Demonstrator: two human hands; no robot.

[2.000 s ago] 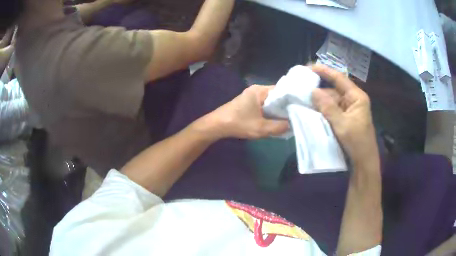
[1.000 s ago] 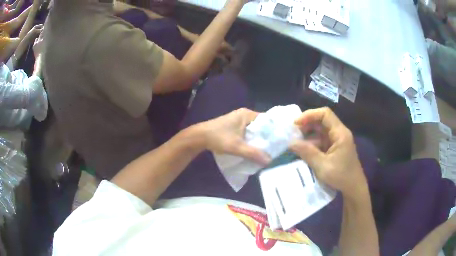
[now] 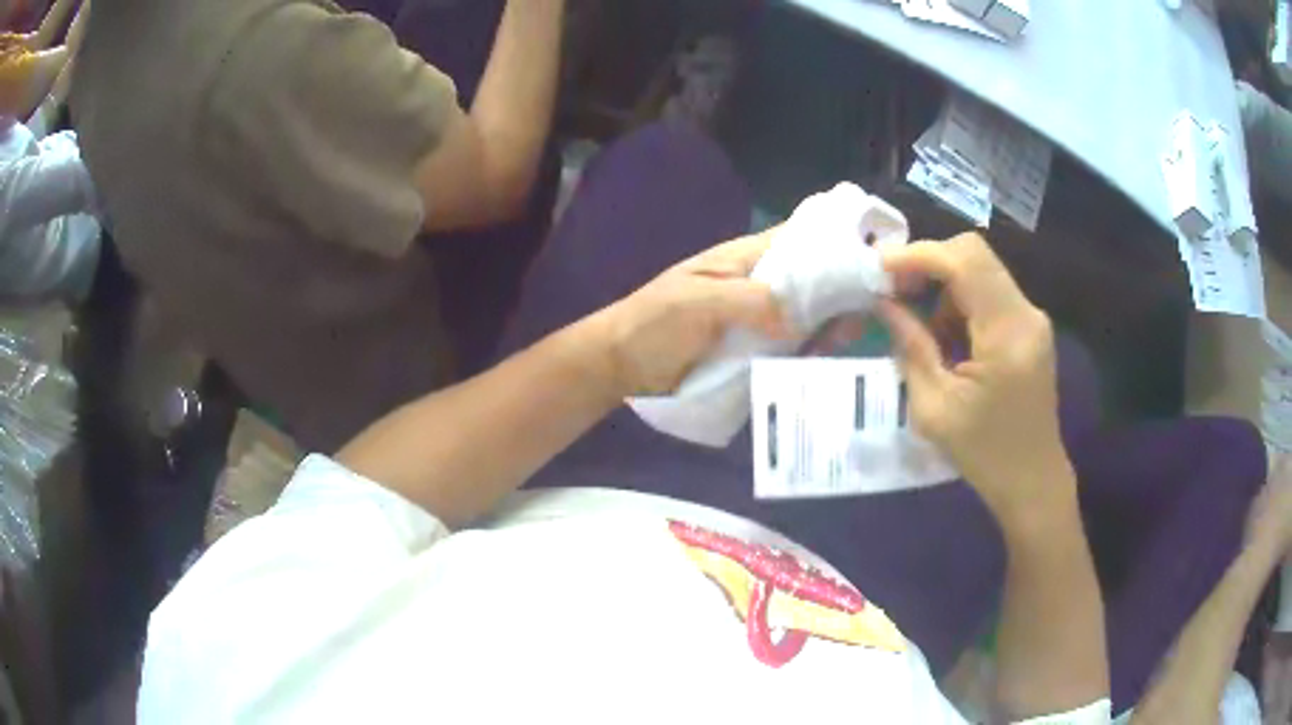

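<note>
My left hand (image 3: 697, 315) is closed around a white wrinkled protective sleeve (image 3: 829, 269), held above my lap. The sleeve's upper end is open and shows a small dark spot inside; whether a device is in it I cannot tell. Its lower end hangs below my left hand. My right hand (image 3: 975, 333) pinches the sleeve's edge near the open end with thumb and forefinger. A flat white printed leaflet (image 3: 829, 432) with black blocks hangs beneath the right hand's fingers, its right side hidden behind that hand.
The pale table (image 3: 1098, 106) curves across the upper right, with white cartons (image 3: 1194, 177) near its edge. Loose printed sheets (image 3: 985, 159) lie below the edge. A person in a brown shirt (image 3: 305, 128) sits close at left. Another person's arm (image 3: 1221, 609) shows at lower right. Clear plastic (image 3: 29, 439) lies far left.
The sleeve has moved up and turned more upright, its open end now showing. The leaflet has risen and lies more level. The neighbour's arm has drawn back to the left.
</note>
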